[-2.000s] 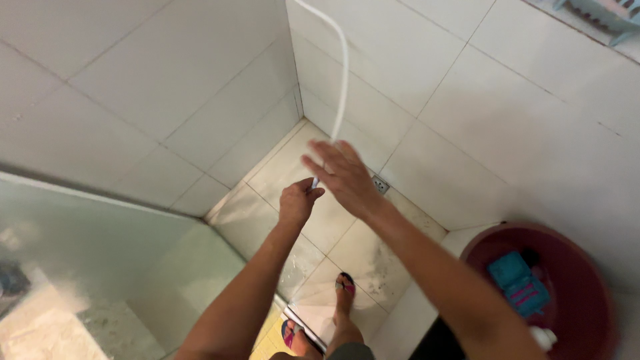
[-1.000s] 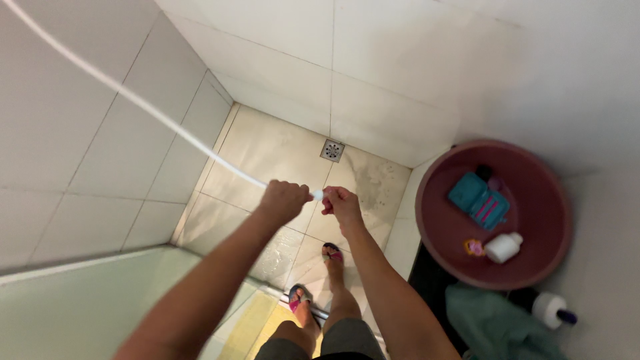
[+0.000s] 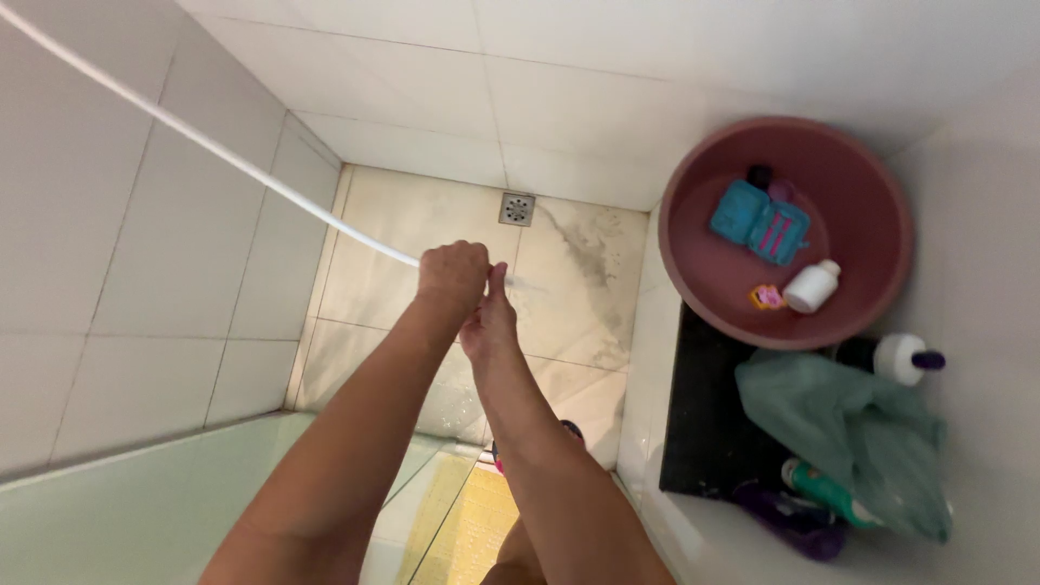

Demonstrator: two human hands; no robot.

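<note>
A long white hose comes down from the upper left corner and ends in my hands, above the tiled shower floor. My left hand is closed around it near its end. Close against it, my right hand has its thumb raised beside the hose's end; whether its fingers grip the hose is hidden. A faint pale streak, perhaps water, shows just right of my hands. The square metal floor drain lies beyond them, by the wall.
On the right, a dark red plastic basin holds a blue case, a white bottle and small items. Below it, a green cloth and several bottles rest on a black ledge. A glass panel stands lower left; a yellow mat lies below.
My hands, apart at the hose's end one second ago, are now pressed close together. Two seconds ago my right hand was raised with fingers spread. The view has shifted toward the basin.
</note>
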